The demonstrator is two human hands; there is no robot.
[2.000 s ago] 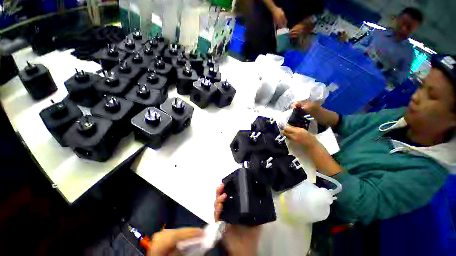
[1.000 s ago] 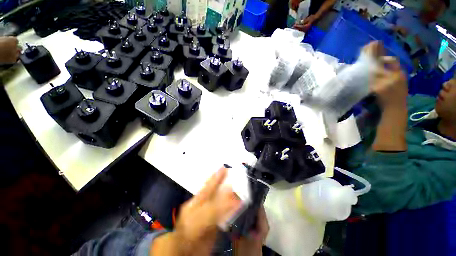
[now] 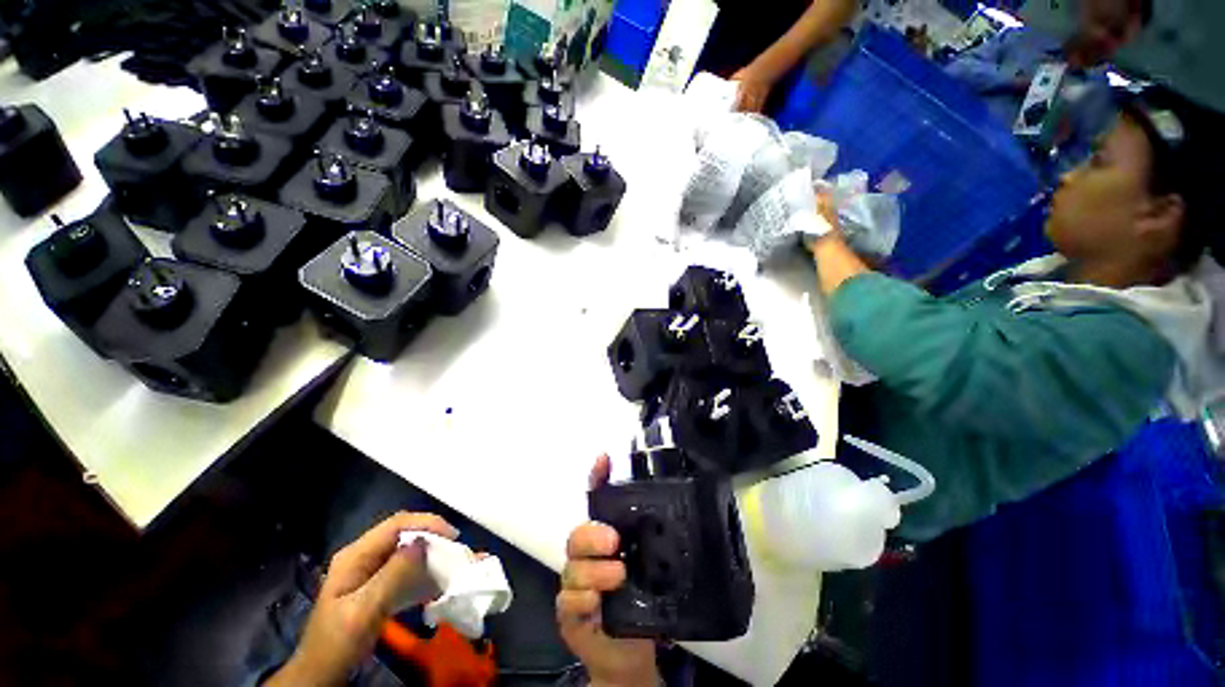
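Note:
My left hand (image 3: 366, 591) pinches a crumpled white cloth (image 3: 468, 591) at the bottom centre-left, apart from the cube. My right hand (image 3: 591, 591) holds a black plug-in cube (image 3: 678, 557) over the table's near edge, prongs up. Its fingers wrap the cube's left side; the rest of the hand is mostly hidden. A round recess shows on the cube's near face. Just beyond it stands a small group of black cubes (image 3: 648, 354) with silvery prongs.
Many prongs-up cubes (image 3: 366, 289) cover the left table. A wash bottle (image 3: 836, 515) is right of the held cube. Whitish bags (image 3: 752, 181) lie at upper right, by a blue bin (image 3: 914, 148). A person in a green sleeve (image 3: 994, 389) reaches in. An orange-handled tool (image 3: 450, 658) shows below the table.
The cloth was against the cube a second ago; my left hand has moved left with it. The held cube now shows its prongs upward. The other person's hand has lowered to the bags.

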